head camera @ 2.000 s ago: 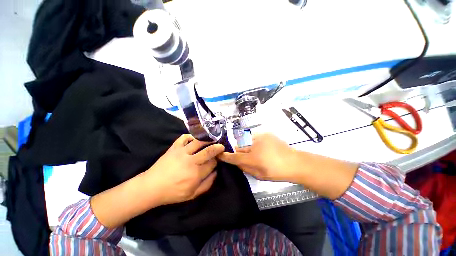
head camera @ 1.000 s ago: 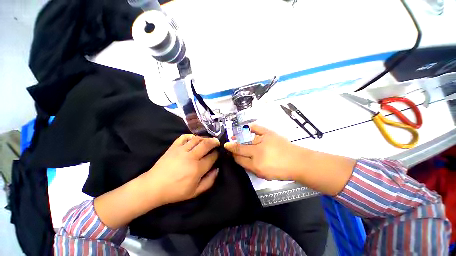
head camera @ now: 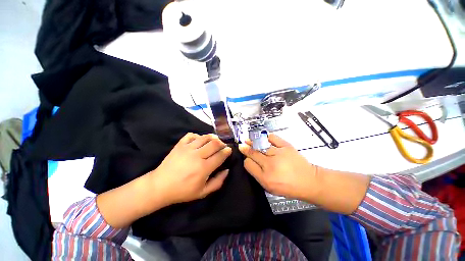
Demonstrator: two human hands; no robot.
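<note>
A large black garment piece point(head camera: 137, 122) lies left of the needle and hangs over the table's front edge into the lap. My left hand point(head camera: 191, 165) rests on it, with thumb and fingertips pinching the cloth just in front of the presser foot. My right hand point(head camera: 280, 165) holds the cloth's right edge with its fingertips, close beside the left fingertips. The presser foot area point(head camera: 237, 133) is partly hidden by the needle guard and my fingers. A silvery metal piece point(head camera: 259, 139) sits just right of the foot, against my right fingers.
The white sewing machine head point(head camera: 306, 46) spans the back. Black thread snips point(head camera: 319, 130) lie right of the needle. Scissors with red and yellow handles point(head camera: 412, 141) lie further right. More black cloth point(head camera: 76, 30) is heaped at back left. A ruler strip point(head camera: 293, 205) runs along the front edge.
The view has shifted, so the machine and tools appear further right. Both hands stay at the foot on the cloth; the right fingers are slightly more bent around the metal piece.
</note>
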